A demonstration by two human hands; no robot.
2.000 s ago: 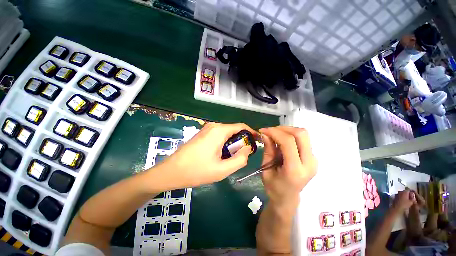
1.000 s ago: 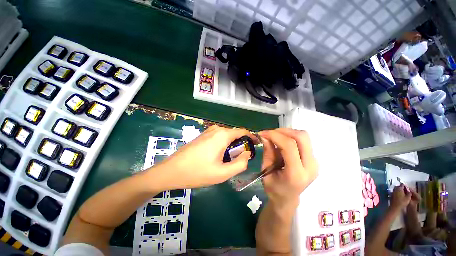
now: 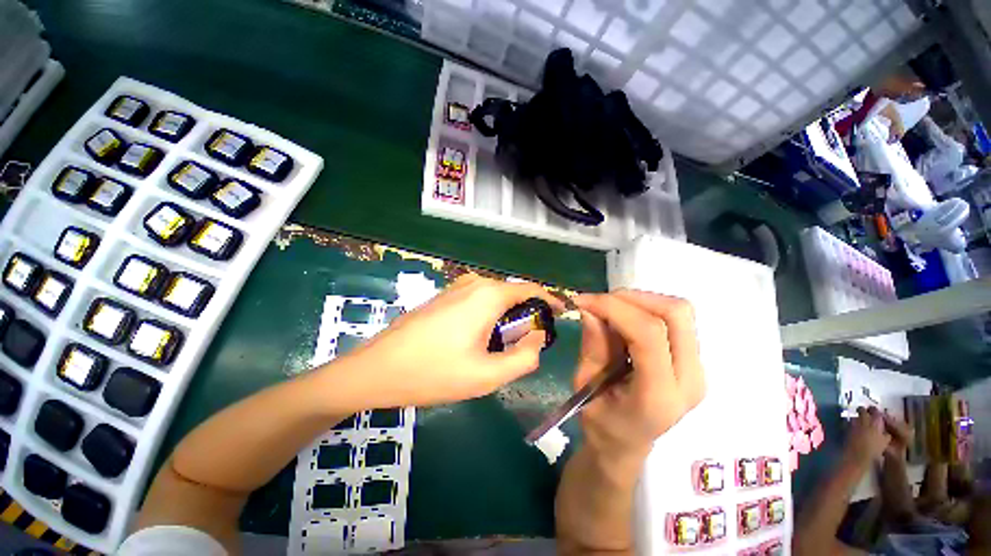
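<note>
My left hand (image 3: 462,337) holds a black watch case (image 3: 524,325), its open side with a white and yellow patch facing up. My right hand (image 3: 641,369) is close to the right of the case and holds silver tweezers (image 3: 581,400) in the palm, their tips pointing down and left. The right thumb and index finger meet near the left fingertips at a tiny pale bit (image 3: 572,313); what they pinch is too small to tell. Below lies a white die-cut sheet (image 3: 410,451) with dark square openings, partly behind my left forearm.
At left is a white tray (image 3: 234,277) of black cases. At right is a white tray (image 3: 706,358) with pink-edged units. Behind lie another tray (image 3: 440,206) and a black bundle (image 3: 592,130). A white scrap (image 3: 552,443) is below the tweezers. Another person's hands (image 3: 882,431) show far right.
My right hand has shifted slightly right, and the tweezers have swung to a steeper angle, tips lower, now by the white scrap. My left hand and the case have barely moved.
</note>
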